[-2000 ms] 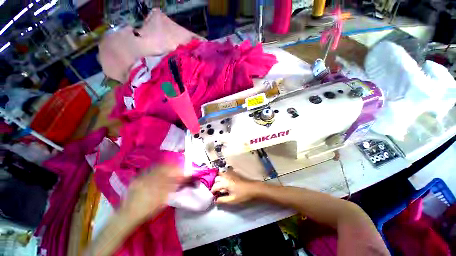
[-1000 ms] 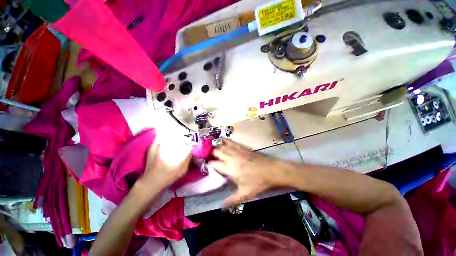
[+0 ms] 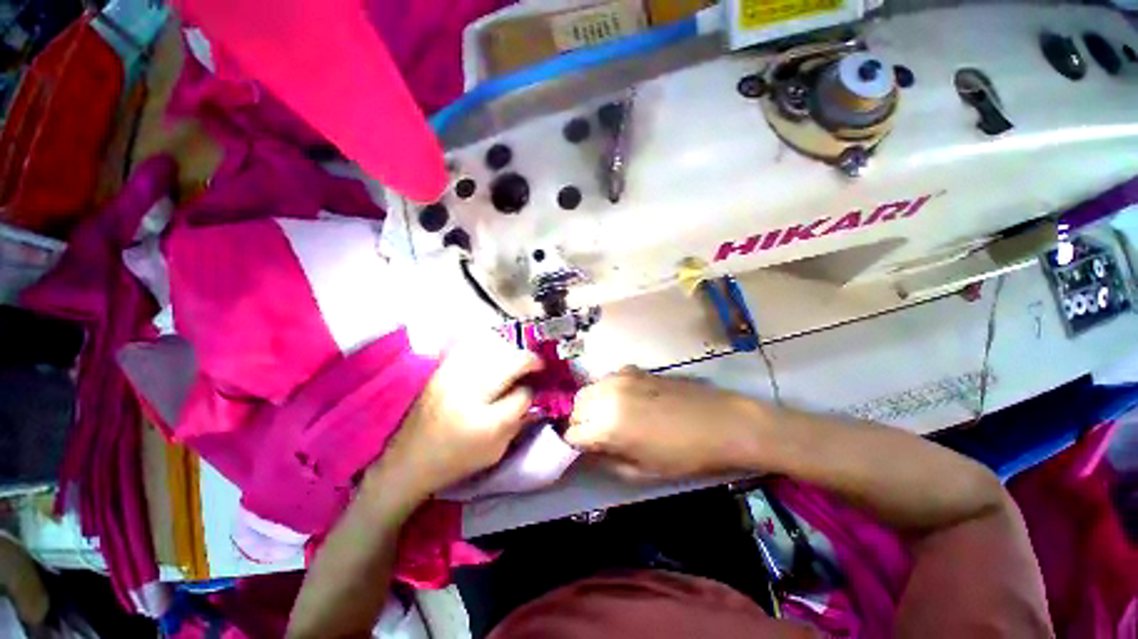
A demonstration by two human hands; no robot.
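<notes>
The magenta-pink and white garment (image 3: 356, 387) lies bunched on the table at the left end of the sewing machine (image 3: 674, 187). A part of it runs under the presser foot and needle area (image 3: 564, 322). My left hand (image 3: 468, 418) is closed on the fabric just in front and left of the presser foot. My right hand (image 3: 618, 418) is closed on the garment's edge just right of it, knuckles up. Bunched magenta fabric shows between the two hands. The needle tip itself cannot be made out.
A pink pouch (image 3: 331, 94) hangs over the machine head's left end. Blue-handled snips (image 3: 729, 312) lie under the arm. A control panel (image 3: 1089, 287) is at right. Cut magenta strips (image 3: 110, 424) hang at left. A red basket (image 3: 56, 112) is upper left.
The view has moved closer to the machine. My right hand's fingers, spread before, are now closed on the fabric. My left hand has come nearer the presser foot and my right hand.
</notes>
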